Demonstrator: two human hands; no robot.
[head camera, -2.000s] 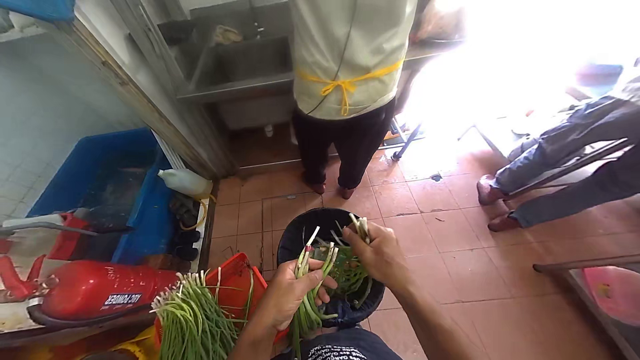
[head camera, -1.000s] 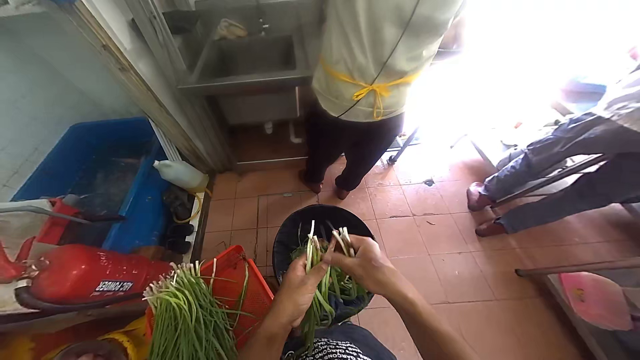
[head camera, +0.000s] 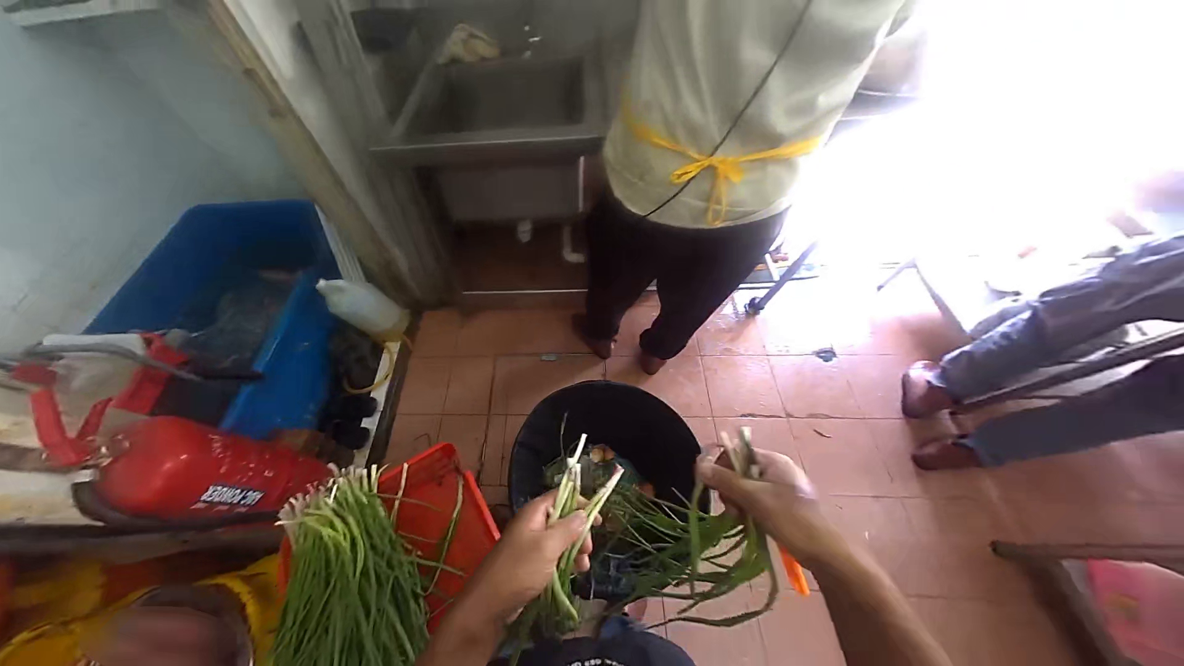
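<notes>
My left hand (head camera: 546, 546) grips a few green onions (head camera: 566, 518), their pale root ends pointing up, at the near left edge of a round black bin (head camera: 536, 435). Over the bin's right side, my right hand (head camera: 763, 481) holds other green onions (head camera: 708, 555) by their pale ends, and the long green leaves hang down and left. Plant scraps (head camera: 638, 495) lie inside the bin. Left of my hands, a large bundle of green onions (head camera: 351, 573) rests in a red plastic basket (head camera: 486, 518).
A person (head camera: 712, 139) stands beyond the bin, facing away near a metal sink (head camera: 499, 139). Another person's legs (head camera: 1064, 370) are at the right. A red fire extinguisher (head camera: 213, 472), a blue tub (head camera: 277, 370) and a plastic jug (head camera: 365, 307) are at the left.
My hands were close together over the bin one second ago; now my right hand is farther right, with green onions in it, apart from my left hand.
</notes>
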